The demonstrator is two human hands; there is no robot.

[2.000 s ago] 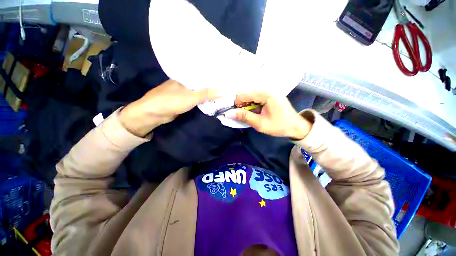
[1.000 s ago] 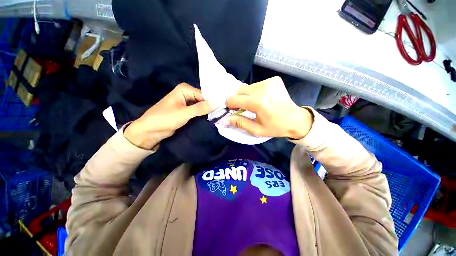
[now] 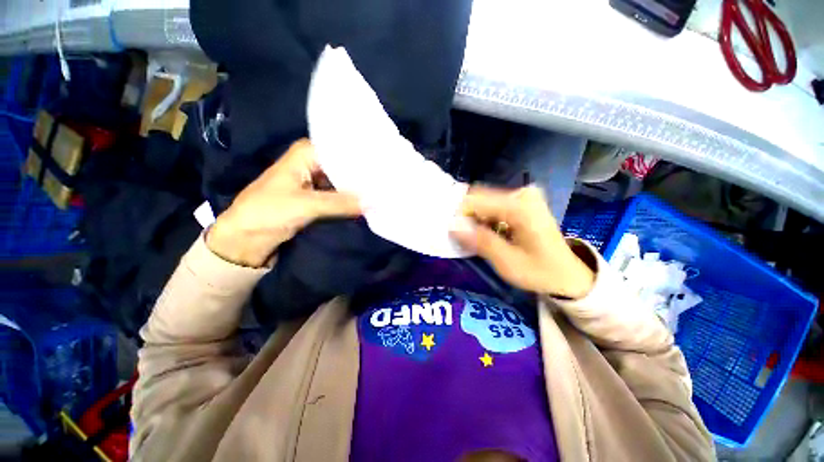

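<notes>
A curved white piece [image 3: 384, 167] is held between my two hands over the dark garment cloth [image 3: 343, 27]. My left hand [image 3: 285, 203] grips its left edge, with the fingers partly behind the piece. My right hand [image 3: 519, 233] pinches its right end and is slightly blurred. A small yellowish bit shows at my right fingers; I cannot tell clearly what it is. The dark cloth runs from the table down over the lap, under the white piece.
The white table edge with a ruler strip [image 3: 578, 113] crosses the upper right. Red-handled shears [image 3: 759, 45] and a smartphone [image 3: 658, 11] lie on the table. A blue crate [image 3: 736, 338] with white scraps [image 3: 652, 281] is at lower right. A cardboard piece [image 3: 178, 95] and other blue crates are at left.
The white piece is spread flatter, with its tip further left. My right hand has moved right, towards its end. The table items sit higher in view, and more of the right crate shows.
</notes>
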